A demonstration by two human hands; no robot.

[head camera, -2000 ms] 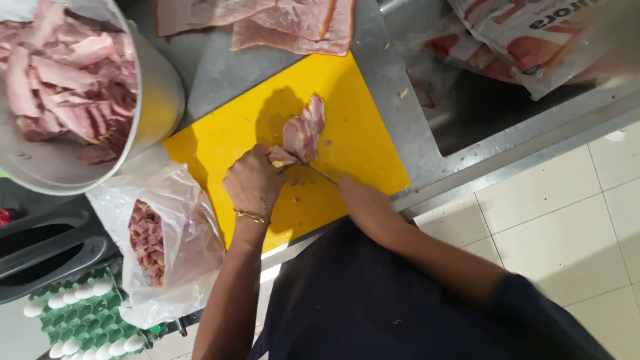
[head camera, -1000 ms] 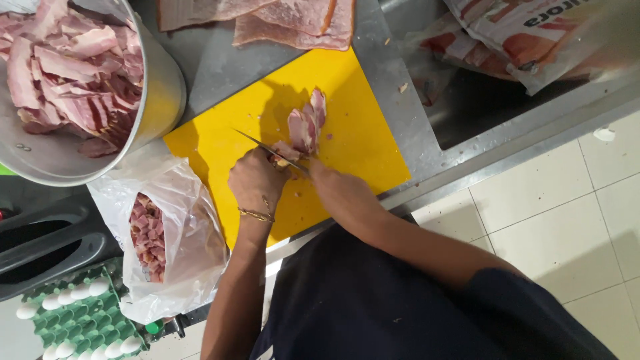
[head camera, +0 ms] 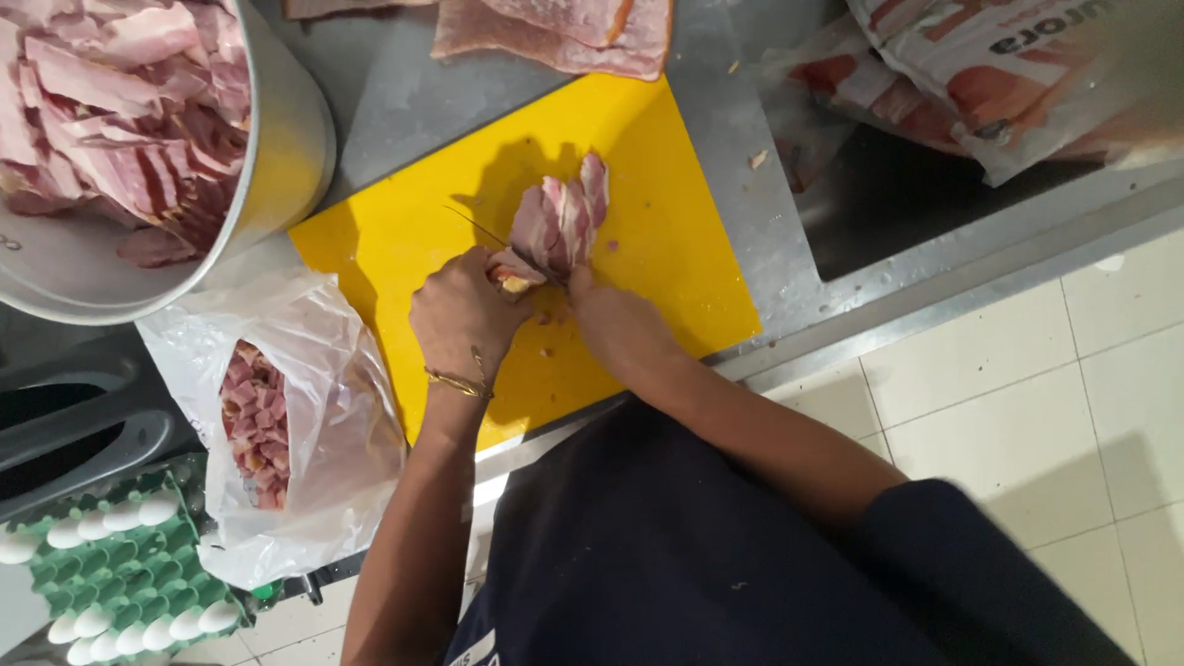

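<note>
On the yellow cutting board (head camera: 416,231), my left hand (head camera: 472,310) grips a piece of bacon (head camera: 514,274). My right hand (head camera: 615,324) is closed on the handle of a knife (head camera: 476,225), whose thin blade lies across the bacon and points to the upper left. Just beyond the blade, several cut bacon slices (head camera: 560,217) lean together in a small row. Small scraps of meat lie on the board near my hands. The knife's handle is hidden by my right hand.
A large metal pot (head camera: 291,139) of bacon strips stands at upper left. Below it are a plastic bag (head camera: 342,462) of diced meat and a green egg tray (head camera: 120,564). Flat bacon slabs (head camera: 555,37) lie beyond the board; packages (head camera: 999,83) rest over the sink at right.
The knife has shifted over the bacon between frames, with my right hand around it. My left hand has stayed on the meat. The cut slices stand in a slightly different arrangement.
</note>
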